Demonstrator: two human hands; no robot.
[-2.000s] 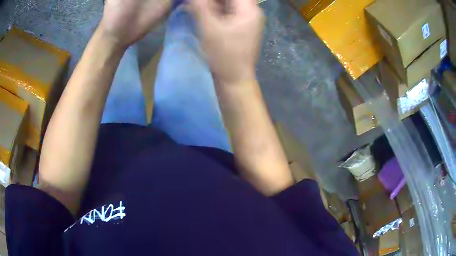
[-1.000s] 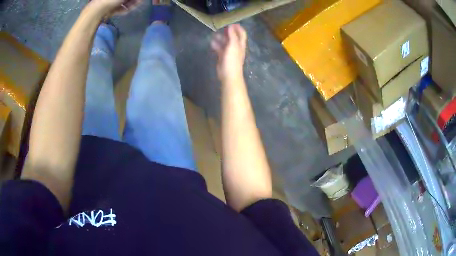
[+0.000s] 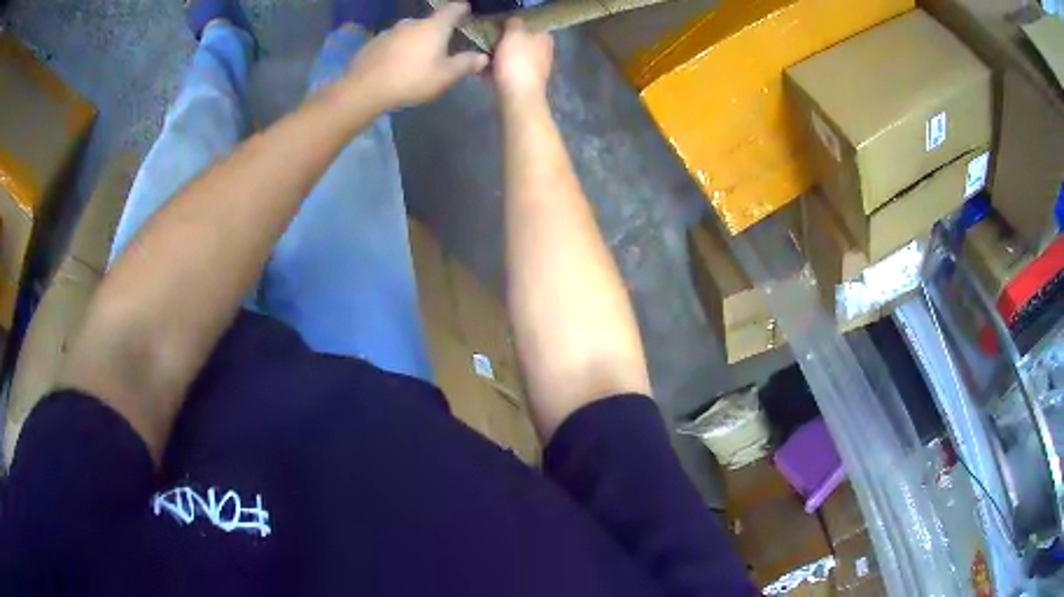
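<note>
A cardboard carton (image 3: 583,14) is cut off by the top edge of the view; only its near rim and corner show. My left hand (image 3: 414,56) reaches across to this corner, with thumb and fingers around the board edge. My right hand (image 3: 522,58) is beside it, fingers closed on the same corner. Both hands are bare and almost touch each other. The fingertips are small and partly blurred, and the carton's inside is hidden.
Orange-taped carton (image 3: 729,117) and stacked brown cartons (image 3: 893,99) stand at right. Clear plastic wrap (image 3: 834,408), a purple plastic item (image 3: 809,458) and a white bag (image 3: 733,426) are lower right. More taped cartons (image 3: 41,111) stand at left; a labelled carton (image 3: 461,338) is behind my legs.
My hands were apart and open a second ago; the left has moved right and both now meet at the carton's corner. The view has shifted, so less of the carton shows.
</note>
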